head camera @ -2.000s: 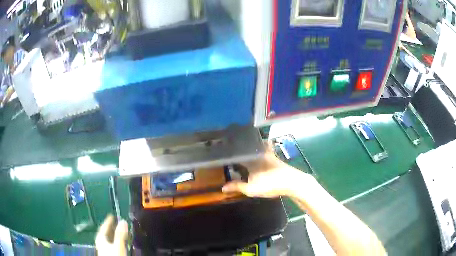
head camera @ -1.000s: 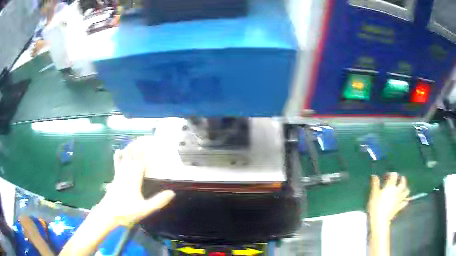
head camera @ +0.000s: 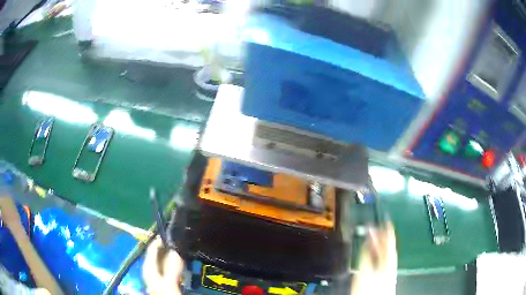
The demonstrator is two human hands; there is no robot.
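A phone frame with a blue patch [head camera: 248, 174] lies in the orange press fixture [head camera: 271, 206]. The silver press platen [head camera: 288, 151] is raised above it. My left hand [head camera: 164, 268] is at the lower edge, left of the black press base, closed around a thin dark stick [head camera: 157, 214] that points up. My right hand [head camera: 378, 253] is blurred and cut off by the lower edge, right of the press base. Its fingers are at the near end of another phone frame [head camera: 366, 199] on the green belt; whether they grip it is not clear.
The green belt [head camera: 132, 178] carries two phone frames at left and one [head camera: 437, 219] at right. The blue press block [head camera: 329, 92] and control panel [head camera: 461, 121] stand above. The start buttons [head camera: 252, 288] are at the front. Another person's arm [head camera: 29, 248] is at lower left.
The platen was up, then down on the fixture, and is up again. My left hand has moved down from beside the platen. My right hand has moved in beside the press base. The view has tilted.
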